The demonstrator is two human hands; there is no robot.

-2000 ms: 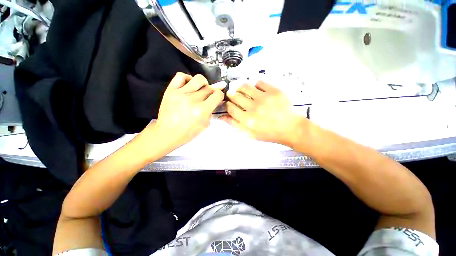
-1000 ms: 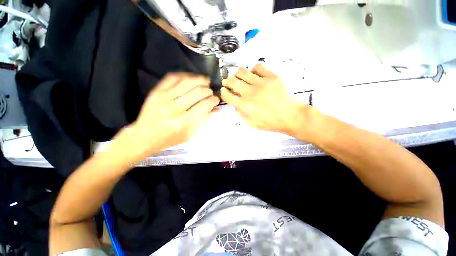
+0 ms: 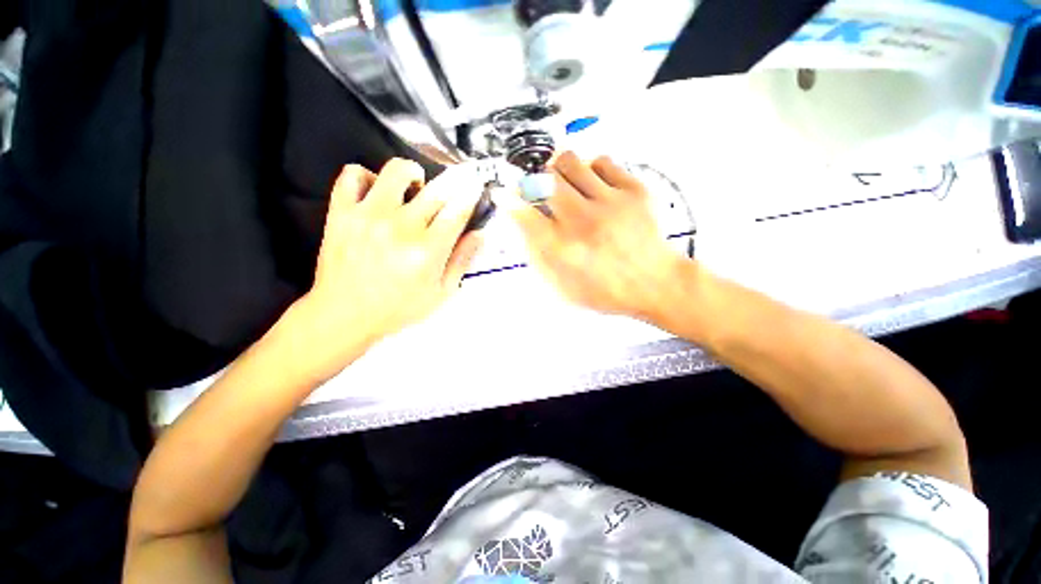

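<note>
The black garment point(image 3: 217, 194) lies heaped on the left of the machine bed and reaches under my left hand. My left hand point(image 3: 394, 245) is at the needle area with bent fingers. A small dark bit of the garment edge point(image 3: 484, 210) shows by its fingertips. My right hand point(image 3: 599, 234) lies flat-curved just right of the presser foot and needle area point(image 3: 519, 154). Its fingertips are beside the needle area, and what lies under them is hidden. The white sewing machine point(image 3: 731, 131) stands behind both hands.
A ruler tape point(image 3: 571, 376) runs along the table's front edge. The control panel point(image 3: 1026, 71) is at the upper right. A dark small case point(image 3: 1015, 194) lies at the right end of the table. Black cloth point(image 3: 331, 491) hangs below the table around my lap.
The view has shifted and tilted, so the dark case at the right now shows. My left hand's fingers are more bent and a little farther from my right hand. The garment remains at the left.
</note>
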